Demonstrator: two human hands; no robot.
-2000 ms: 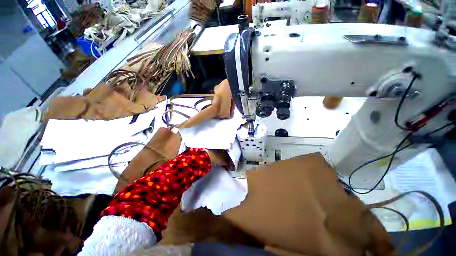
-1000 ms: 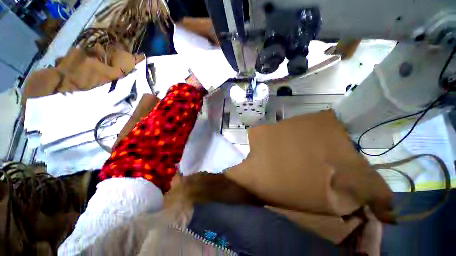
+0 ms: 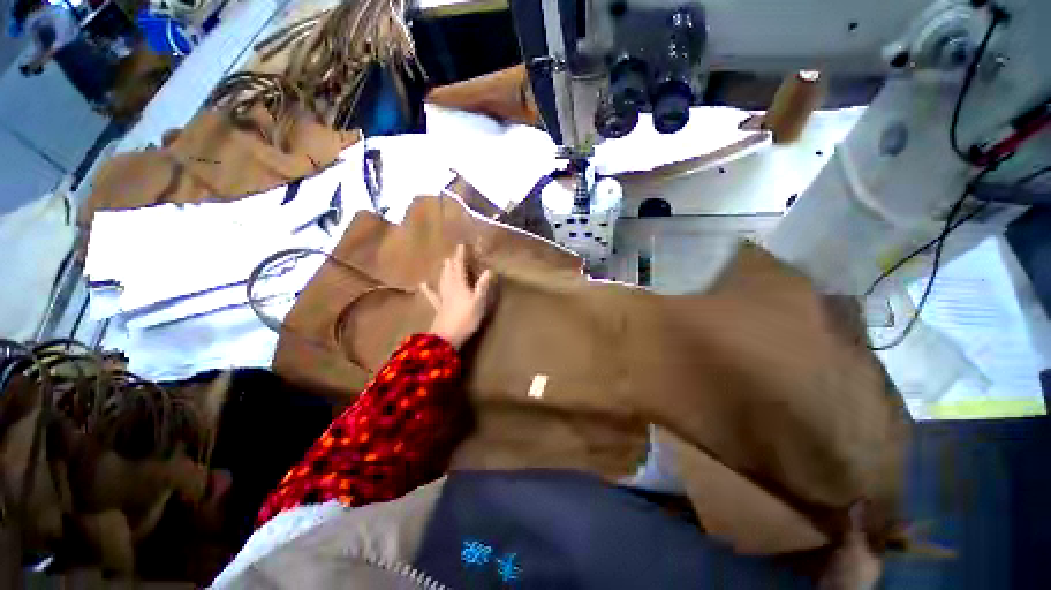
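A wide brown bag panel (image 3: 576, 346) lies across the machine bed and the wearer's lap, with a small pale rectangle on it and a looped handle at its left. My left hand (image 3: 461, 297), in a red patterned sleeve, lies on the panel with fingers spread. My right hand (image 3: 851, 556) is at the lower right edge of the panel, blurred and partly cut off; thumb and fingers appear to hold the fabric. The presser foot and needle (image 3: 580, 179) stand just behind the panel's far edge.
The white sewing machine (image 3: 795, 44) arches over the back right. White-backed pieces (image 3: 208, 259) and piled brown pieces (image 3: 219, 161) lie left. Handle bundles (image 3: 346, 58) lie behind, more at lower left. A black cable (image 3: 939, 259) hangs near paper sheets (image 3: 980, 323) at right.
The panel has been turned and spread leftward, covering the bed's front with its brown side up. My left hand has moved back from near the needle onto it. My right hand now shows at lower right.
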